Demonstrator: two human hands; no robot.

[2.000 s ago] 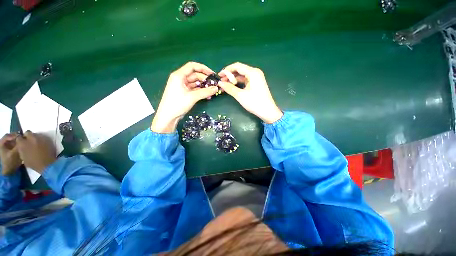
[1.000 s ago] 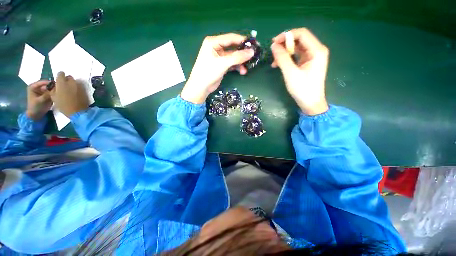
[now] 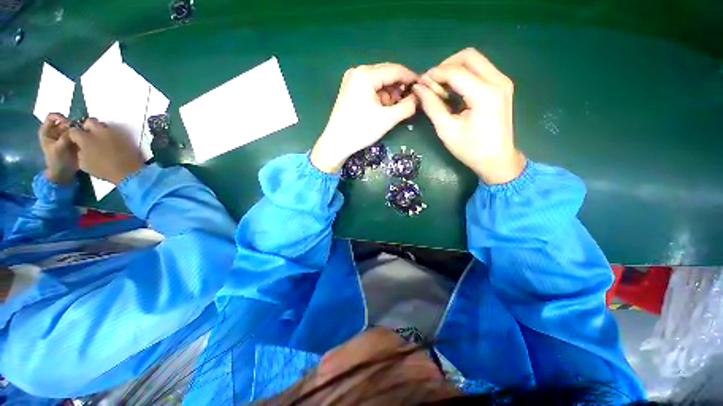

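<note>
My left hand (image 3: pixel 369 109) holds a small dark round part (image 3: pixel 394 92) between its fingertips, mostly hidden by the fingers. My right hand (image 3: pixel 473 111) meets it at the part, fingertips touching or nearly so. It holds a short thin yellowish tool (image 3: pixel 435 86), mostly hidden. Several dark round parts with bright points, possibly stators, lie loose on the green bench just below my hands; one (image 3: pixel 405 197) is nearest me, another (image 3: pixel 404 164) lies just above it.
A white sheet (image 3: pixel 239 109) lies left of my hands. Further left, a person's hands (image 3: pixel 101 148) work over overlapping white sheets (image 3: pixel 116 93), with a dark part (image 3: pixel 158 125) beside them. Another dark part (image 3: pixel 181 9) lies at the back. A red object (image 3: pixel 639 287) and clear plastic (image 3: pixel 691 317) are beyond the bench edge.
The view has swung, shifting the bench items in the picture. My hands were apart a second ago, with the round part showing in my left; now their fingertips are together and mostly cover it.
</note>
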